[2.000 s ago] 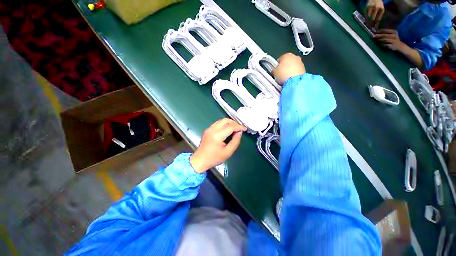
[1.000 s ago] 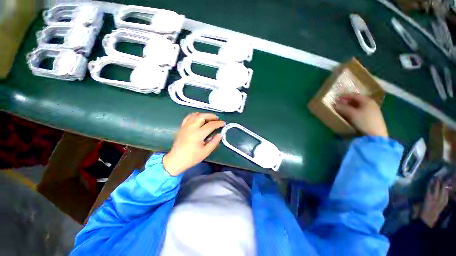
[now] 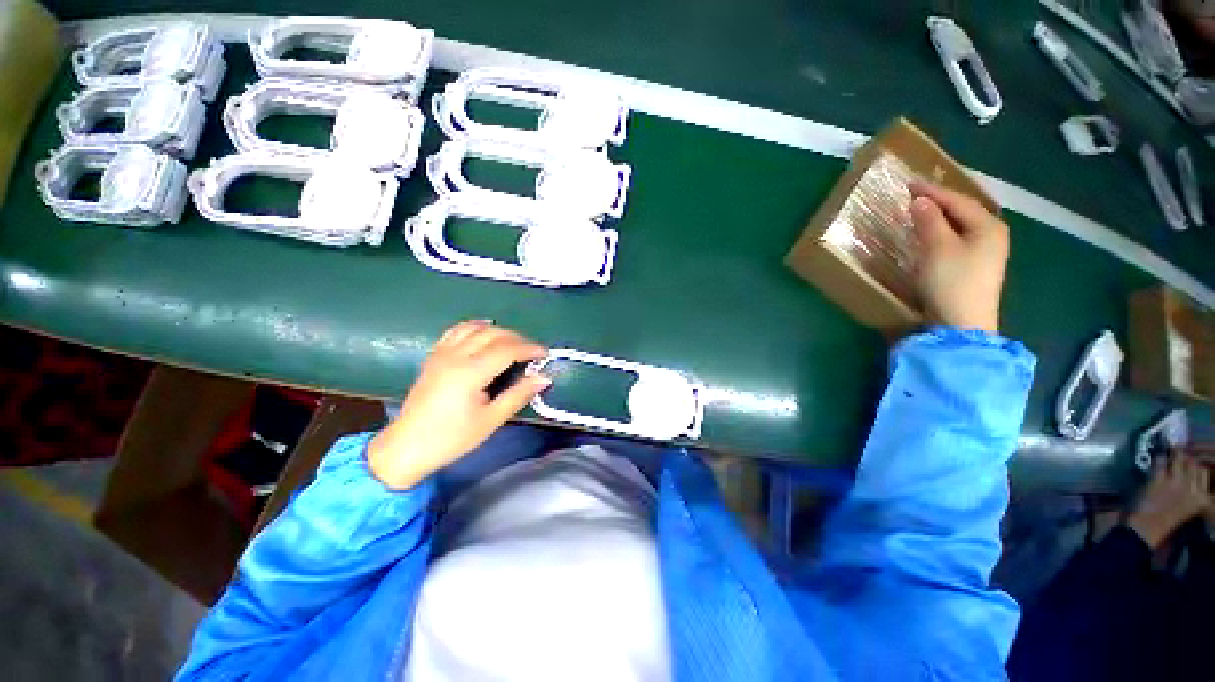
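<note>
My left hand (image 3: pixel 460 400) grips the looped end of a white plastic housing (image 3: pixel 666 404) between thumb and fingers at the bench's near edge. The housing's round disc end points right. My right hand (image 3: pixel 962 256) is at the open brown cardboard box (image 3: pixel 853 284), its fingertips over slim pale, shiny pieces (image 3: pixel 873 220). Whether the fingertips hold a piece cannot be told. Stacked white housings (image 3: pixel 349 131) lie in three groups on the green bench (image 3: pixel 720 227) at the left.
Loose white housings lie farther right, one (image 3: pixel 1090 386) beyond my right sleeve. Another box (image 3: pixel 1173 344) stands at the right edge. Another person's hand (image 3: pixel 1173 496) is at the lower right. A floor carton (image 3: pixel 180 486) is below the bench. A yellow block (image 3: pixel 24 80) is at upper left.
Since one second ago, the held housing has turned nearly level and shifted left with my left hand. My right hand stays at the box. Two seconds ago, both hands were at the stacks.
</note>
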